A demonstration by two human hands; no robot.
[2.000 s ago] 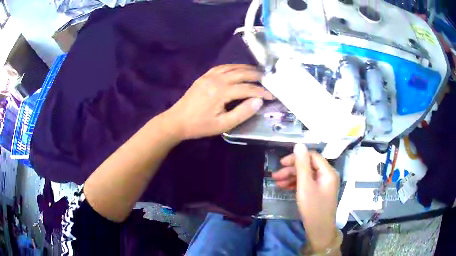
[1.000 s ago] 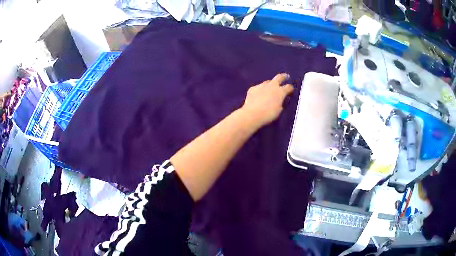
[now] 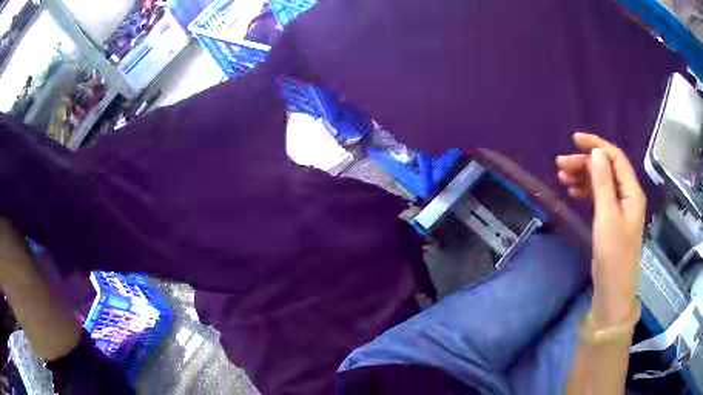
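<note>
A large dark purple cloth spreads over the table at the top. Purple cloth also hangs in a wide stretch across the left and centre, down to my lap. My left forearm enters at the far left edge; the hand itself is cut off or hidden by the cloth. My right hand is over the cloth's right part, fingers loosely bent and apart, with nothing seen in it. The machine's pale rounded cloth plate is cut off at the right edge.
Blue plastic crates stand at the upper left and lower left. A blue-edged metal frame shows between the cloth and my jeans. A marked grey strip and white tape are at the right.
The view has swung left, so the machine is mostly out of it. My left arm has gone far left, and cloth now stretches that way. My right hand has come into view.
</note>
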